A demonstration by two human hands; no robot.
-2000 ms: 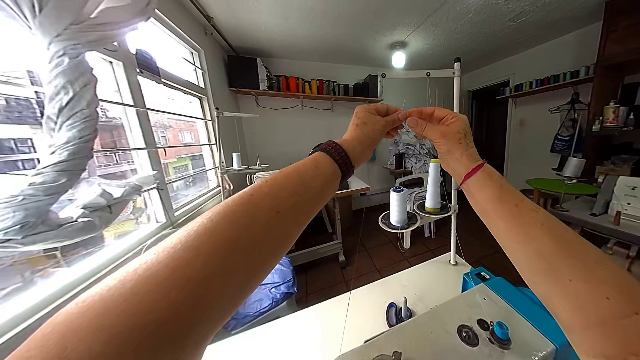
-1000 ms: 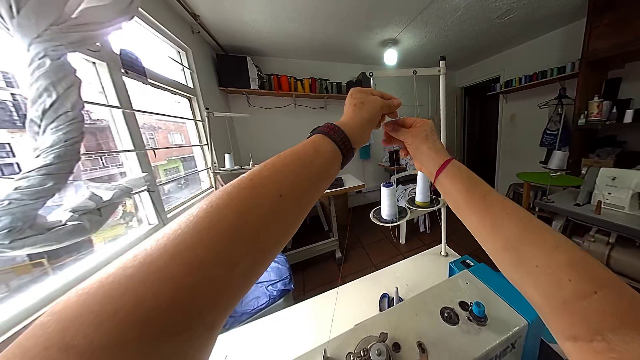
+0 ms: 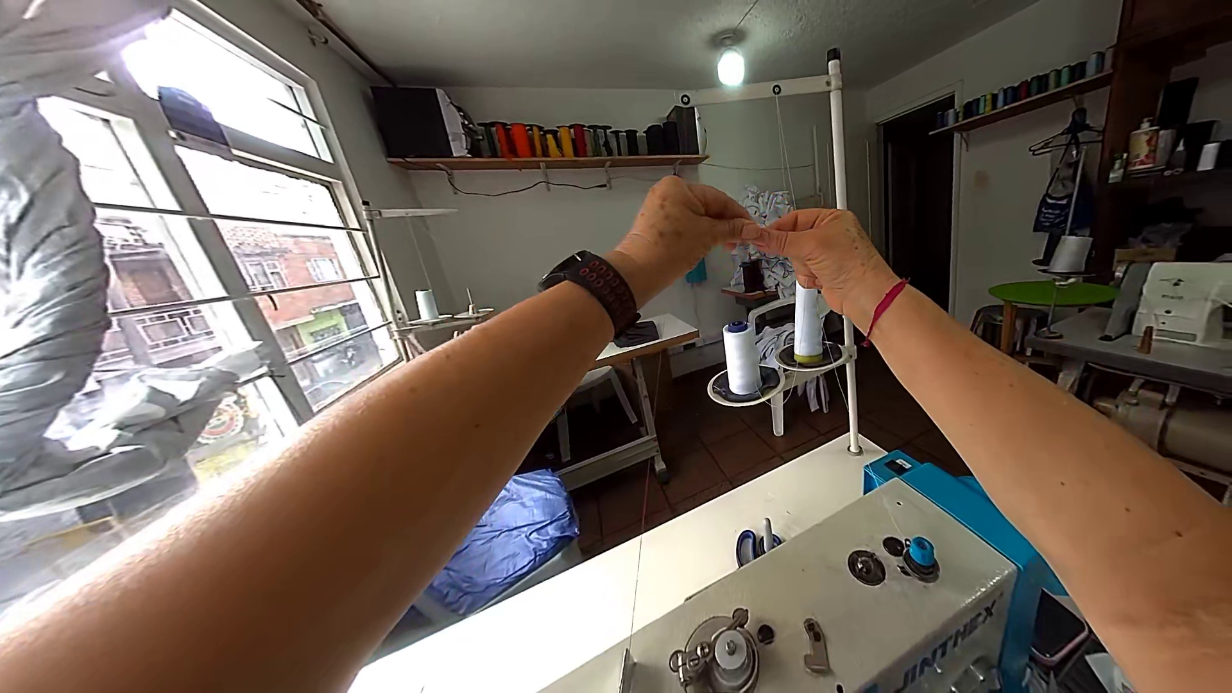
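My left hand (image 3: pixel 683 226) and my right hand (image 3: pixel 823 250) are raised at arm's length, with their pinched fingertips meeting in front of the thread stand (image 3: pixel 839 192). Whatever lies between the fingertips is too fine to make out; a thin thread may be there. Just below are two white thread cones, the left one (image 3: pixel 741 358) on its round holder and the right one (image 3: pixel 808 325) partly behind my right hand. Under my arms sits a Jintnex sewing machine (image 3: pixel 799 597), white with blue parts. One thin thread (image 3: pixel 635 577) rises from the machine's left side.
Blue-handled scissors (image 3: pixel 756 544) lie on the white sewing table (image 3: pixel 597 568). The stand's pole rises from the table's far edge. Blue fabric (image 3: pixel 510 539) is bundled left of the table. Another worktable (image 3: pixel 650 342) stands beyond, and a second machine (image 3: pixel 1184 303) is at the right.
My hands were slightly apart one second ago, with the left one higher; now their fingertips meet. The cones remain on the stand.
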